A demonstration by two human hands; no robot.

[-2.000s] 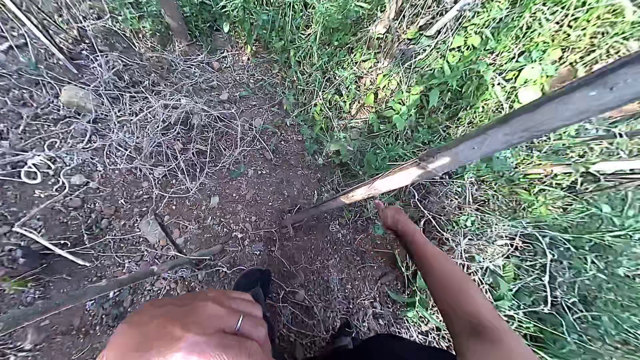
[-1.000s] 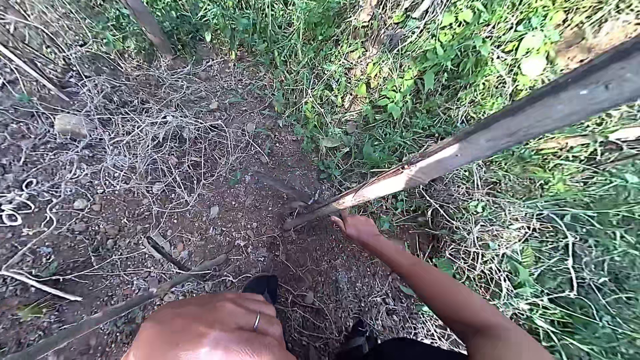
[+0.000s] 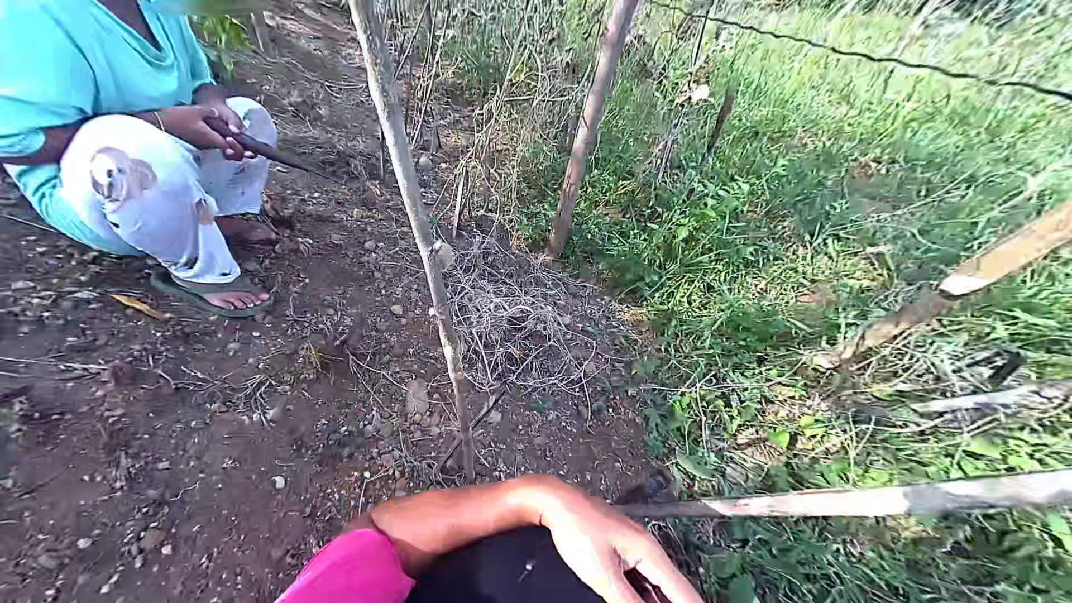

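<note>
My left hand [image 3: 624,548] is at the bottom centre, its forearm coming from a pink sleeve. The fingers point down and are cut off by the lower edge, so whether they hold anything does not show. A wooden post [image 3: 837,502] slants in from the right, its dark lower end at the ground just beyond my left hand. A thin upright pole [image 3: 419,226] stands in front of my left forearm, its lower end partly near a dark stick. My right hand is out of view.
At upper left, a person [image 3: 134,159] squats, holding a dark stick-like tool [image 3: 272,152]. Another post [image 3: 586,134] stands beyond dry, tangled roots [image 3: 528,327]. Barbed wire [image 3: 879,57] crosses the upper right. A leaning cut post [image 3: 997,264] stands in grass at right.
The view has swung up and left, bringing the squatting person into sight. My right hand, at the post's base a second ago, has left the view. My left hand now reaches farther right.
</note>
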